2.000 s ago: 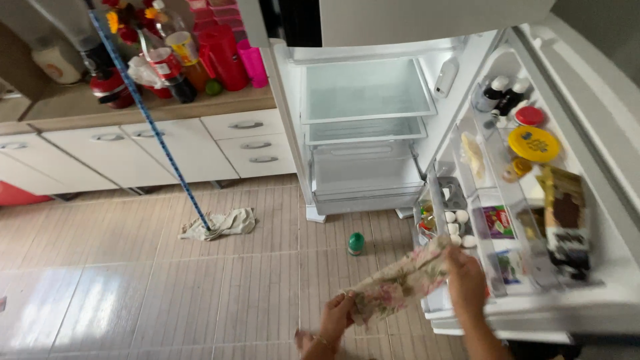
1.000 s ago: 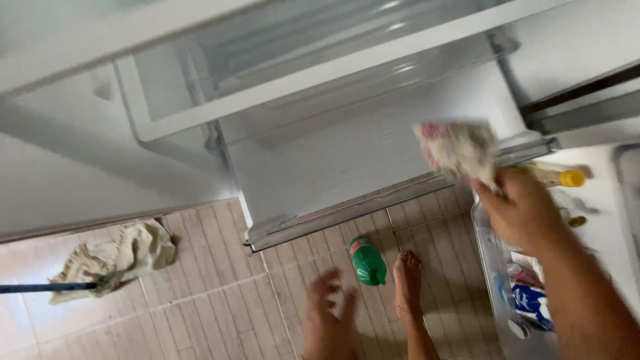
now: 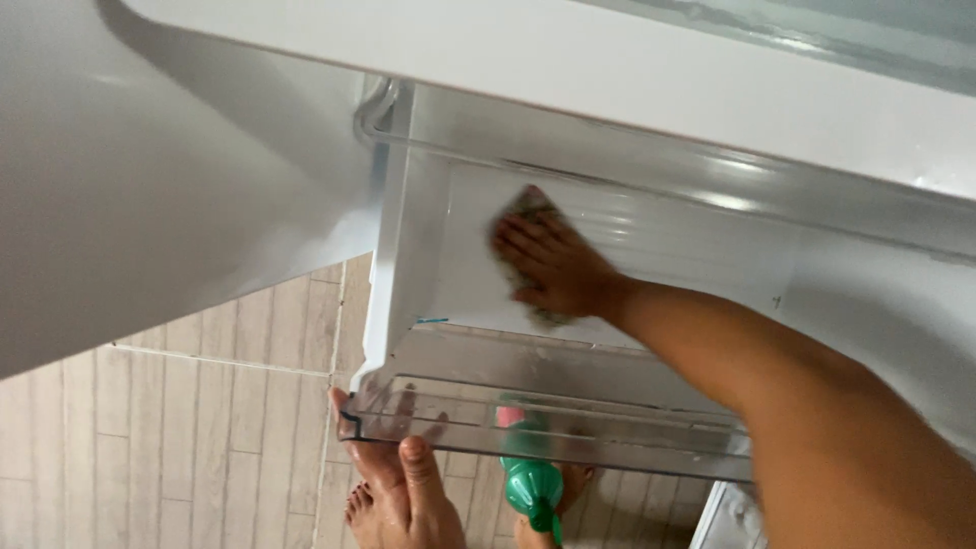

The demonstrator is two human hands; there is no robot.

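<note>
My right hand (image 3: 553, 267) lies flat on a folded floral cloth (image 3: 531, 200), pressing it against the white floor of the refrigerator's bottom drawer (image 3: 686, 259). Parts of the cloth stick out above and below the fingers; the rest is under the palm. At the drawer's front left corner my left hand (image 3: 404, 476) grips the clear plastic front (image 3: 610, 442), thumb on the near side and fingers seen through the plastic. A small blue mark or strip (image 3: 432, 320) shows near the drawer's front left inner corner.
A green plastic bottle (image 3: 534, 488) stands on the tiled floor (image 3: 191, 442) beneath the drawer front, beside my bare feet (image 3: 358, 503). A white refrigerator panel (image 3: 191, 191) fills the left. A white shelf edge (image 3: 534, 53) crosses above the drawer. A white bin's edge shows at lower right.
My right hand, raised with the cloth a second ago, is now down inside the drawer. My left hand has moved from free air onto the drawer front. The view has come closer.
</note>
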